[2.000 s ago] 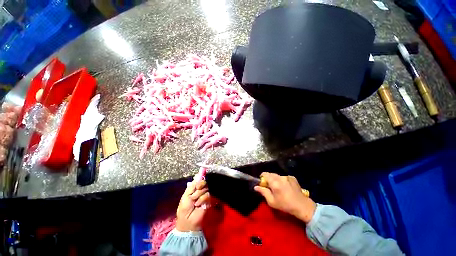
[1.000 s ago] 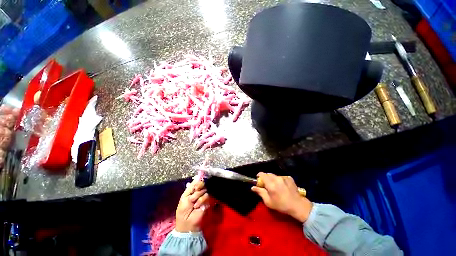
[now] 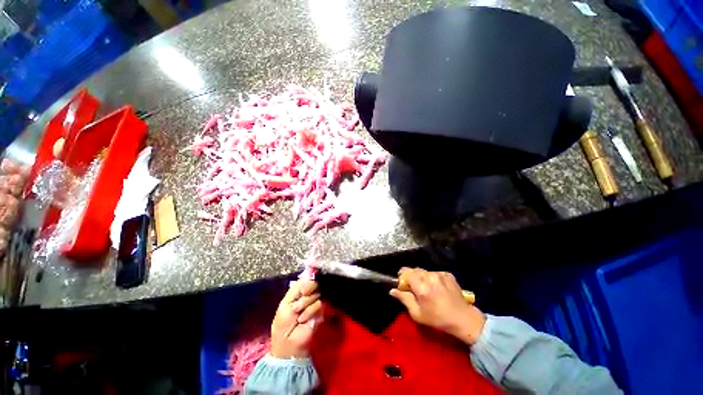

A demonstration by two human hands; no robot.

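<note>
My left hand (image 3: 297,318) holds a slim pink moulded part (image 3: 311,268) upright between thumb and fingers, just in front of the bench's near edge. My right hand (image 3: 438,301) is closed around the yellowish wooden handle of a trimming knife (image 3: 358,271). The thin silvery blade points left, and its tip end lies at the upper part of the pink piece. Exact contact is blurred. A heap of loose pink parts (image 3: 285,158) lies on the bench beyond my hands.
The black hooded fixture (image 3: 474,85) stands right of the heap. Wooden-handled tools (image 3: 654,146) lie further right. Red trays (image 3: 104,185), crumpled plastic, white paper, a phone (image 3: 132,251) and cardboard (image 3: 166,221) lie left. A blue crate (image 3: 212,347) with pink parts is below the edge.
The blade now lies a little flatter and slightly lower at its handle end than two seconds ago. Both hands keep nearly the same place and the same hold.
</note>
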